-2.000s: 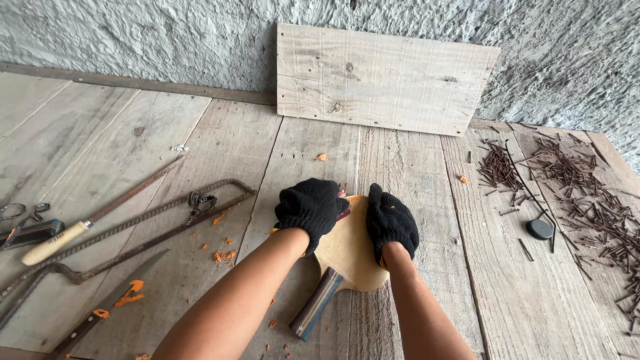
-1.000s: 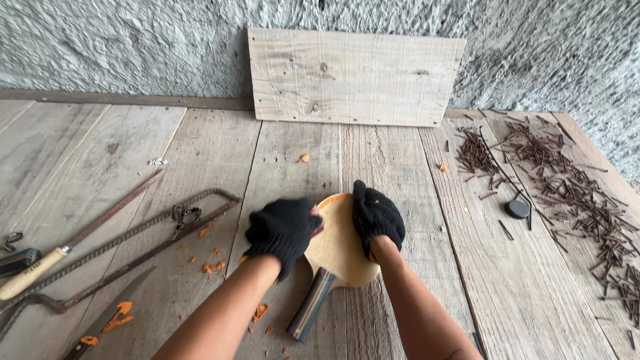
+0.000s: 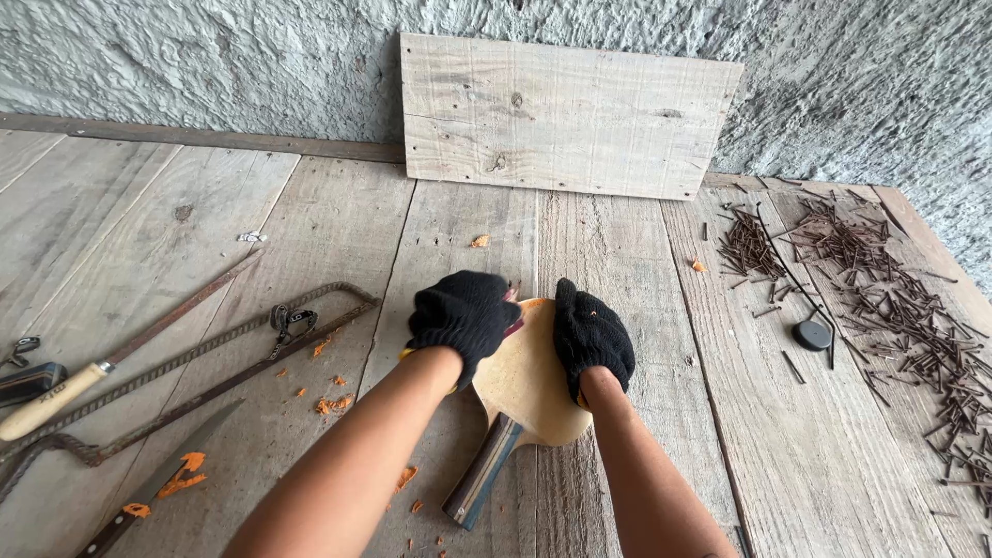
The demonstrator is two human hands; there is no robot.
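A table tennis paddle (image 3: 527,380) with a bare wooden blade lies on the plank surface, its striped handle (image 3: 484,471) pointing down and slightly left. My left hand (image 3: 463,318), in a black knit glove, is closed at the blade's upper left edge around a small dark red piece (image 3: 512,318), mostly hidden by the fingers. My right hand (image 3: 593,337), gloved alike, grips the blade's right edge with the thumb pointing up. A trace of orange residue (image 3: 533,303) shows along the blade's top edge.
At left lie a wooden-handled file (image 3: 167,318), a rusty bow saw frame (image 3: 232,376) and a knife (image 3: 167,473) with orange scraps. Rusty nails (image 3: 883,302) and a round black disc (image 3: 811,335) are at right. A board (image 3: 570,116) leans on the rough wall.
My left hand has shifted about the blade's upper left edge, still around the dark red piece. My right hand keeps its place on the blade's right edge.
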